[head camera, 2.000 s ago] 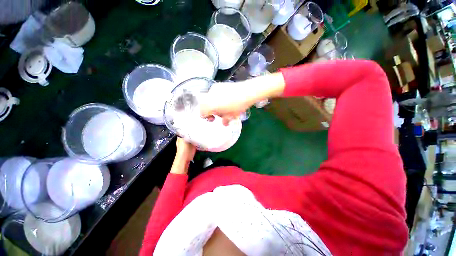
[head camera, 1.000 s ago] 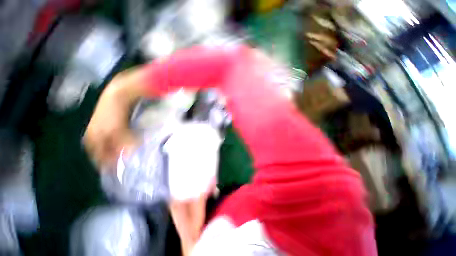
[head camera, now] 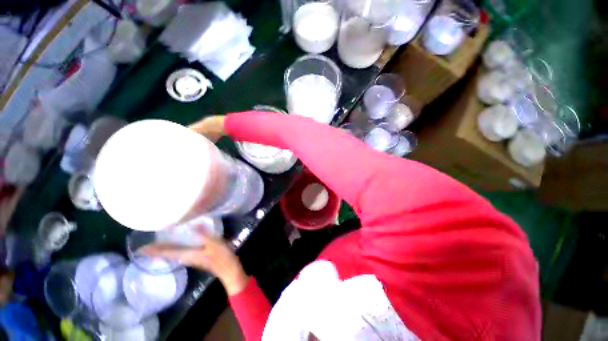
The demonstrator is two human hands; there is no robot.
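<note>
A large white round base faces up at centre left, raised over the bench. A blurred clear cylinder runs from it towards the bench edge. My right hand is at its far side, fingers mostly hidden, and holds this unit. My left hand is below it, palm apart from the base, fingers spread over clear containers with white bottoms. I cannot tell whether its fingertips touch one.
More clear containers line the bench's black edge. White ring parts and white sheets lie farther back. A red bucket with a pale round object stands beside the bench. Cartons and small clear cups are at right.
The view has shifted. The held unit is now turned with its white base facing up and sits farther left. My left hand has come off the base and is spread below it.
</note>
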